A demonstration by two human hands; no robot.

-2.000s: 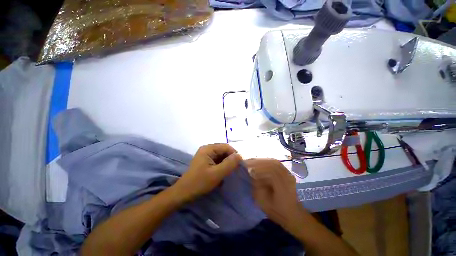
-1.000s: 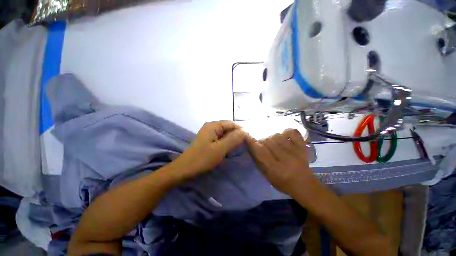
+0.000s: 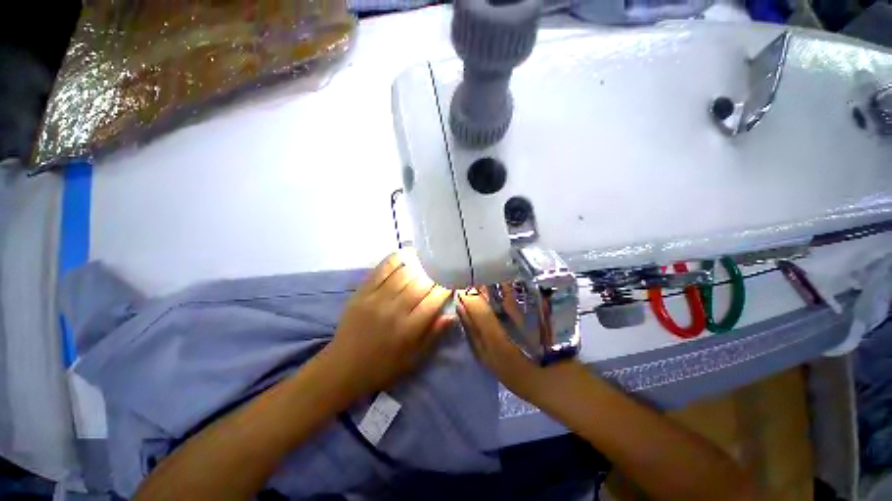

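Observation:
The blue-grey garment piece (image 3: pixel 225 342) lies over the table's front left, crumpled toward the wearer, with a small white label (image 3: pixel 379 418) on it. My left hand (image 3: pixel 391 308) lies on the cloth at the left end of the white machine head (image 3: pixel 626 157), fingertips on the cloth edge under the bright light. My right hand (image 3: pixel 494 338) is just right of it, fingertips pinching the edge, partly behind the shiny metal guard (image 3: pixel 556 308). The needle and presser foot are hidden by the head and hands.
Red-handled and green-handled scissors loops (image 3: pixel 680 303) lie right of my right hand, with a thin dark pointed tool (image 3: pixel 802 284) beyond. A brown plastic-wrapped packet (image 3: pixel 196 73) is at the back left, blue tape (image 3: pixel 76 220) at the left. A grey ribbed knob (image 3: pixel 484 73) stands on the head.
Both hands have brought the pinched cloth edge from in front of the machine to under the head's left end. The label shows more fully. The camera view has shifted.

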